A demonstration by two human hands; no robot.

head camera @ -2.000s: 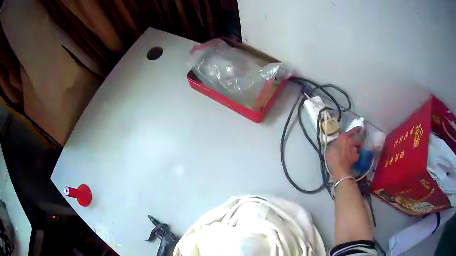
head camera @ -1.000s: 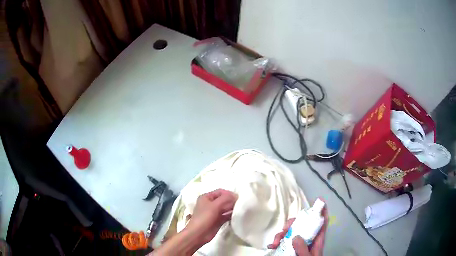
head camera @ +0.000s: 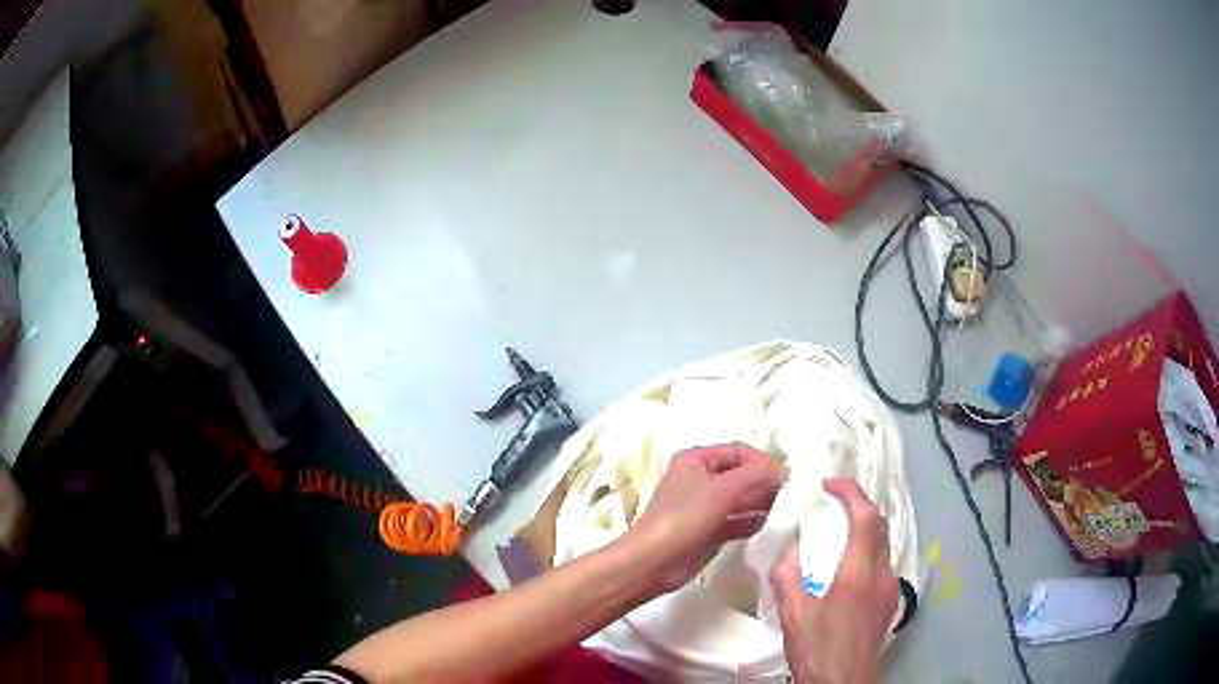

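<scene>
An off-white garment (head camera: pixel 628 461) lies bunched in a large soft heap at the table's near edge. My left hand (head camera: pixel 715 501) pinches a bit of its cloth between thumb and fingers. My right hand (head camera: pixel 842 601) holds a small white squeeze bottle (head camera: pixel 821 541) with a blue marking, over the heap just right of my left hand. The bottle's tip is hidden or too blurred to tell. A dark grey air gun (head camera: pixel 528 434) on a coiled orange hose (head camera: pixel 420 527) lies left of the heap.
A red dispenser (head camera: pixel 318 261) stands on the pale table (head camera: pixel 455 201) at the left. An open red box (head camera: pixel 769 140) with clear plastic lies at the back. Black cable, a white power strip (head camera: pixel 951 267), a blue item (head camera: pixel 1009 381) and a red bag (head camera: pixel 1103 441) are at the right.
My right hand has gone from the power strip area to the heap and now holds the white bottle. My left hand has come into view at the cloth. The view has shifted.
</scene>
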